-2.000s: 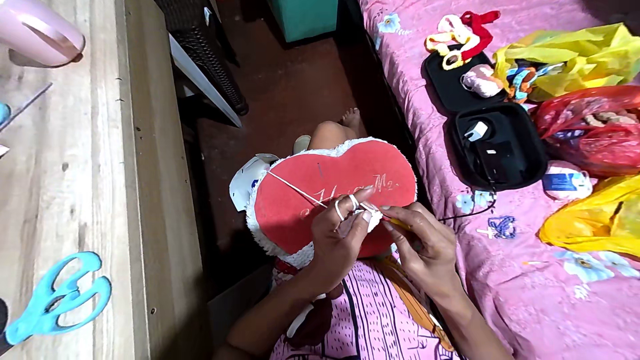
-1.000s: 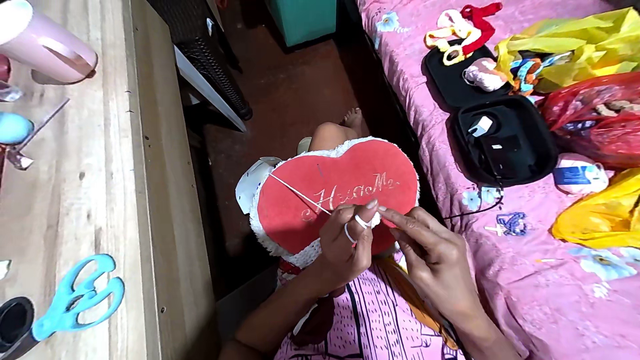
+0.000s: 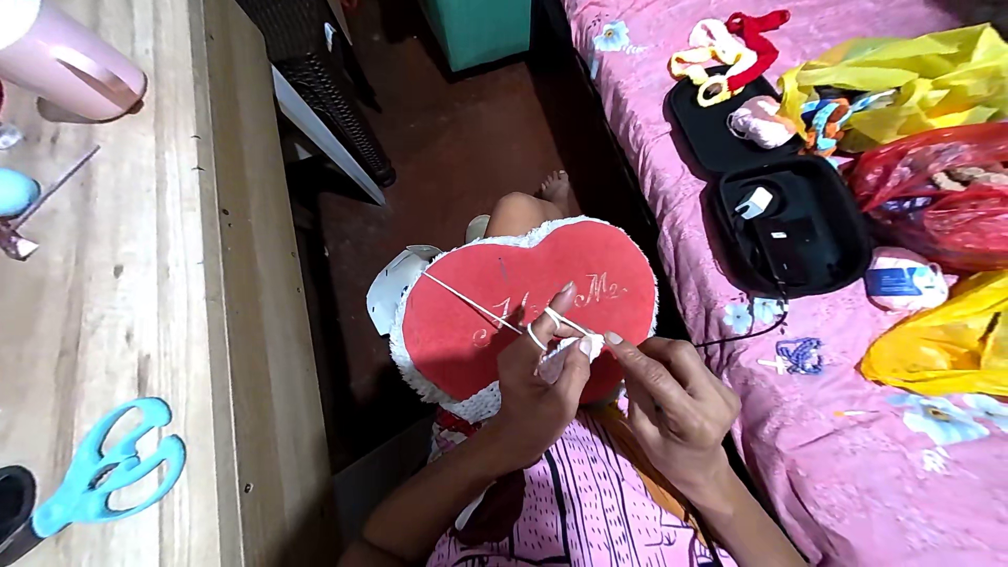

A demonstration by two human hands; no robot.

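Observation:
My left hand [image 3: 543, 378] pinches a small white crocheted piece [image 3: 568, 353], with white yarn [image 3: 472, 303] looped round its fingers and running up left across a red heart-shaped cushion [image 3: 457, 346]. The cushion has white fluffy edging and lettering, and lies on my lap under both hands. My right hand [image 3: 669, 394] is closed at the right edge of the piece, its thumb and forefinger together. A thin tool, perhaps a crochet hook, seems to be in its fingers; it is mostly hidden.
At left, a wooden table [image 3: 157, 299] holds blue-handled scissors [image 3: 110, 465] and a pink tumbler [image 3: 75, 67]. On the pink bedsheet [image 3: 827, 472] at right lie an unzipped black case [image 3: 795, 228], a yarn ball [image 3: 906, 279], a red plastic bag [image 3: 937, 197] and yellow bags [image 3: 937, 339].
Both hands remain together at the white piece over the cushion. The left forefinger, with yarn round it, is now raised more than a second ago.

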